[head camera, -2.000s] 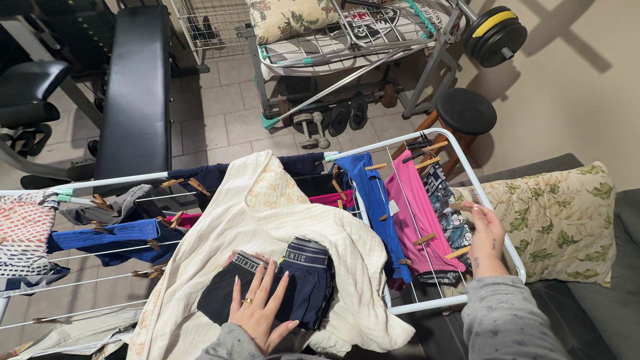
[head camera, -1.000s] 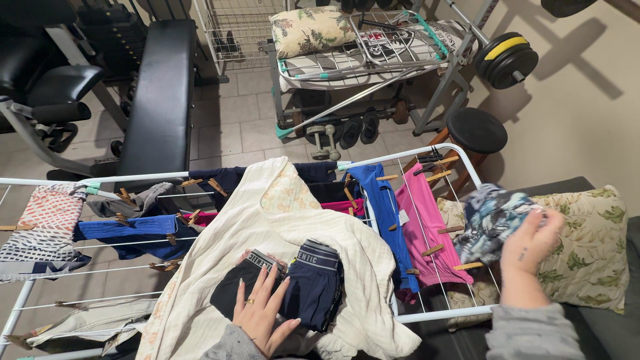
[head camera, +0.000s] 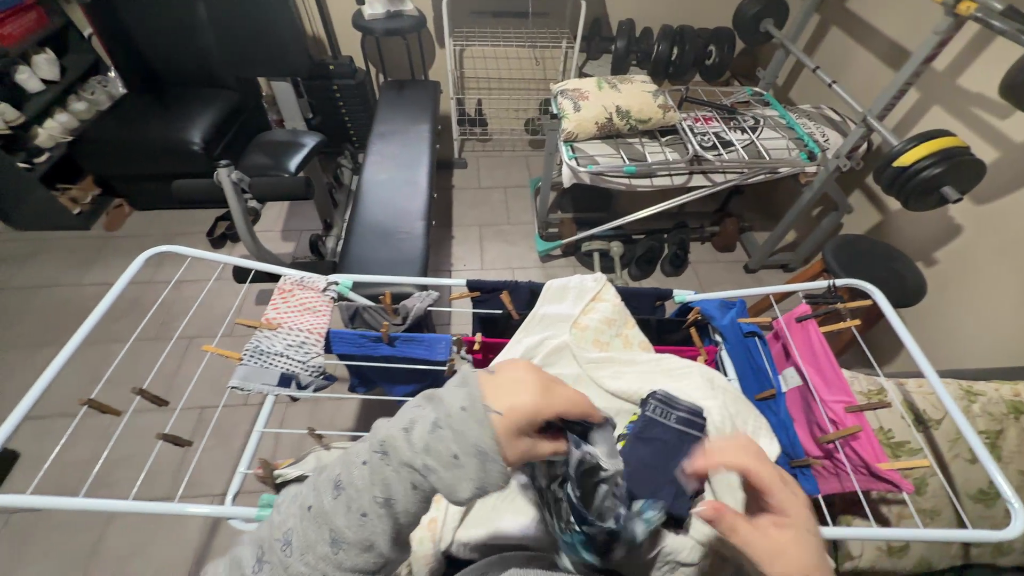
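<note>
My left hand [head camera: 540, 412] grips a patterned blue and grey garment [head camera: 588, 488] by its upper edge. Close to its lower right side is my right hand [head camera: 752, 496], blurred, with fingers apart; whether it touches the cloth I cannot tell. Folded navy underwear [head camera: 664, 448] lies between the hands on a cream garment [head camera: 560, 328], which is spread over a white drying rack [head camera: 944, 392]. Pink [head camera: 832, 400] and blue [head camera: 748, 376] garments hang at the right, held by wooden clothespins [head camera: 840, 434].
Blue shorts [head camera: 390, 352] and a patterned cloth [head camera: 288, 336] hang at the left of the rack. Beyond stand a black weight bench [head camera: 392, 176], a folded rack [head camera: 704, 152] and a barbell with plates [head camera: 932, 168]. A patterned cushion [head camera: 904, 456] lies at the right.
The patterned garment has come from the rack's right side to above the cream garment. My left hand has left the folded underwear and grips it. The view has shifted to show more on the left.
</note>
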